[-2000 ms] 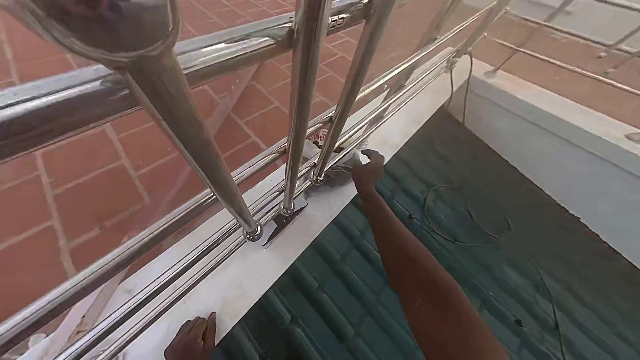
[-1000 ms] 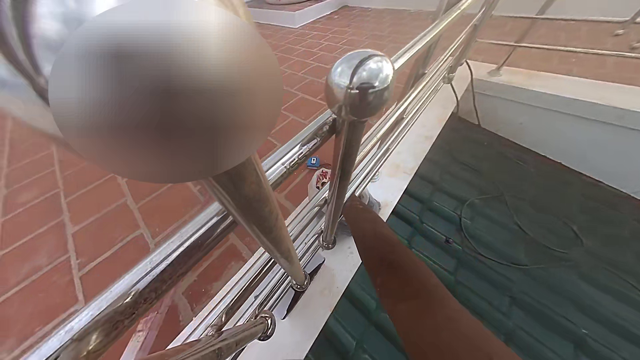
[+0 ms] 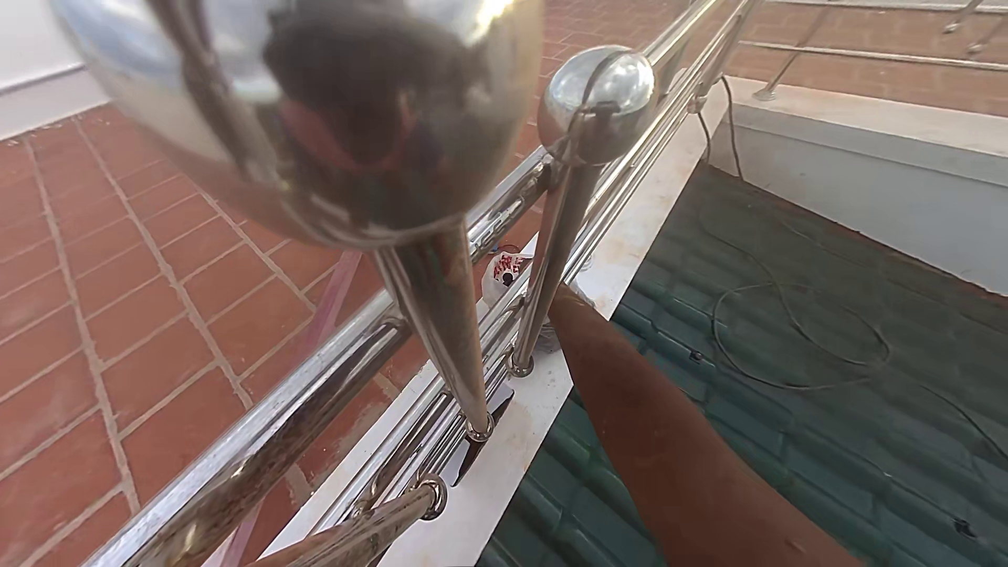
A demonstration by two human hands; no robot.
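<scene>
My right forearm reaches in from the lower right to the stainless steel railing (image 3: 362, 350); the hand itself is hidden behind a railing post (image 3: 554, 260) topped with a steel ball (image 3: 601, 102). Beside that post lies a white plastic bag (image 3: 504, 276) with red print, and some clear crumpled plastic (image 3: 546, 337) shows near the wrist. Closer to me, a large steel ball (image 3: 315, 110) on a tapered post (image 3: 441, 323) fills the upper left. A dark flat piece (image 3: 483, 441) lies at that post's foot on the white ledge (image 3: 504, 465). My left hand is out of view.
Red floor tiles (image 3: 157, 299) stretch beyond the railing. On my side, a green tiled roof (image 3: 740, 409) drops below the ledge, with a looped cable (image 3: 795, 386) on it. A white wall (image 3: 866, 181) bounds the roof at the right.
The view has shifted, and the ball-topped posts now stand large in front. My right hand, visible two seconds ago over the ledge, is now behind a post. My left hand has left the view.
</scene>
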